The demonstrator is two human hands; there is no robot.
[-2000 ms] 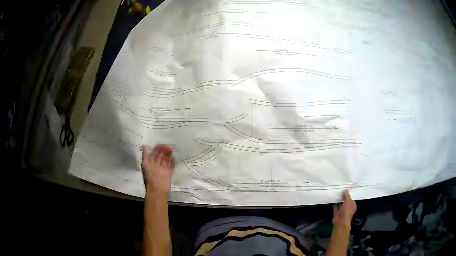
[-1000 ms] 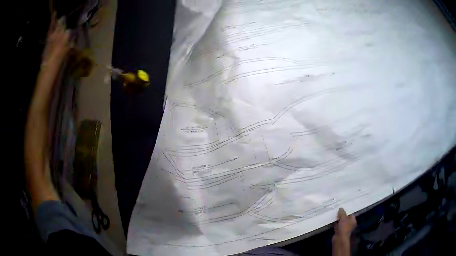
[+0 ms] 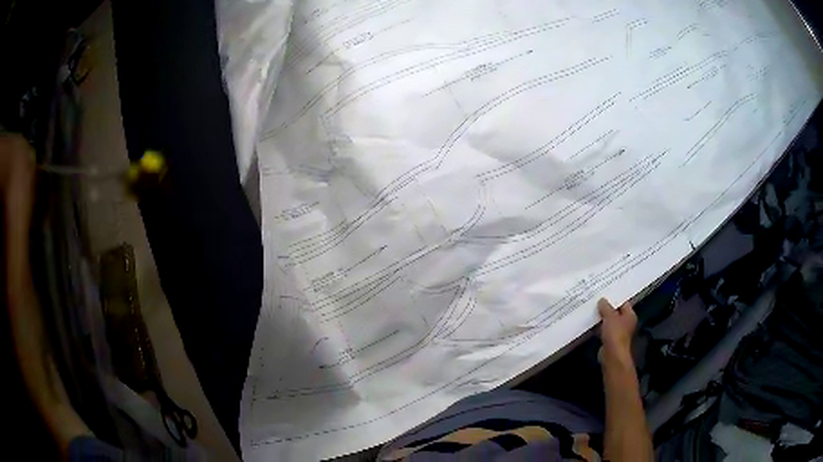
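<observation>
The white paper marker [image 3: 505, 171] with thin printed outlines lies over dark grey fabric [image 3: 185, 198], which shows as a strip at its left. The marker's left end is folded and wrinkled at the top. My right hand [image 3: 618, 325] pinches the marker's near edge, thumb on top, fingers partly hidden. My left hand [image 3: 16, 162] is dim and blurred at the left picture edge. A thin pale cord seems to run from it to a yellow-brown knob [image 3: 147, 169] over the fabric. What this hand holds cannot be made out.
A brownish mottled block [image 3: 122, 298] and black-handled shears [image 3: 178, 422] lie on the bare table strip [image 3: 101, 144] at left. Fabric scraps [image 3: 767, 316] and a long grey cylinder [image 3: 713, 341] lie below the table at right. My striped clothing shows at the bottom.
The left hand left the marker, reached to the upper left, and is now lower at the left edge. The view has shifted, baring the dark fabric strip. The right hand remains at the marker's edge.
</observation>
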